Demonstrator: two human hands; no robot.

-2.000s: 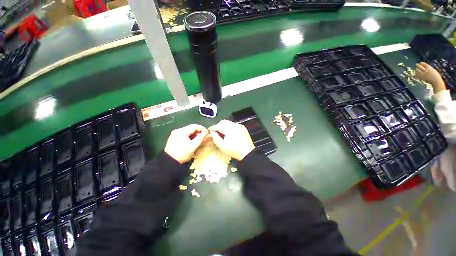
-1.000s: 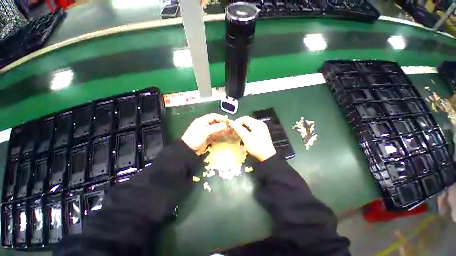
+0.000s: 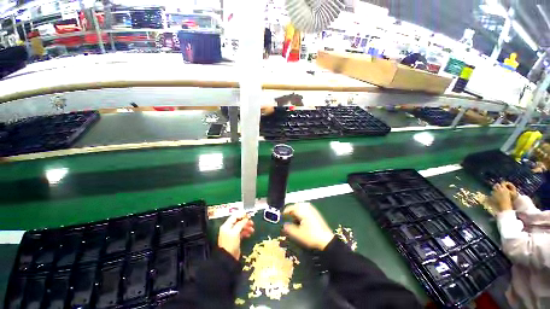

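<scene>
My left hand [image 3: 234, 235] is above the left edge of the loose heap of small pale pieces [image 3: 271, 268]. Its thumb and finger are pinched together at what looks like a tiny piece, too small to name. My right hand [image 3: 309, 227] is blurred, apart from the left, just right of the small white-rimmed timer [image 3: 272, 215]. Its fingers are curled and I cannot tell if they hold anything. The tall black bottle [image 3: 278, 181] stands upright behind the timer. The dark phone is mostly hidden by my right hand and sleeve. A smaller heap [image 3: 346, 237] lies right of that hand.
Black blister trays lie at left [image 3: 114, 256] and right [image 3: 431, 232]. A white post [image 3: 249, 121] rises beside the bottle. Beyond are the green conveyor [image 3: 126, 181] and a raised shelf with a cardboard box [image 3: 386, 69]. Another person's hands [image 3: 503, 194] work at far right.
The view has tilted up, showing the shelf and hall. My hands, close together before, have parted; the right one has moved to the right and blurs.
</scene>
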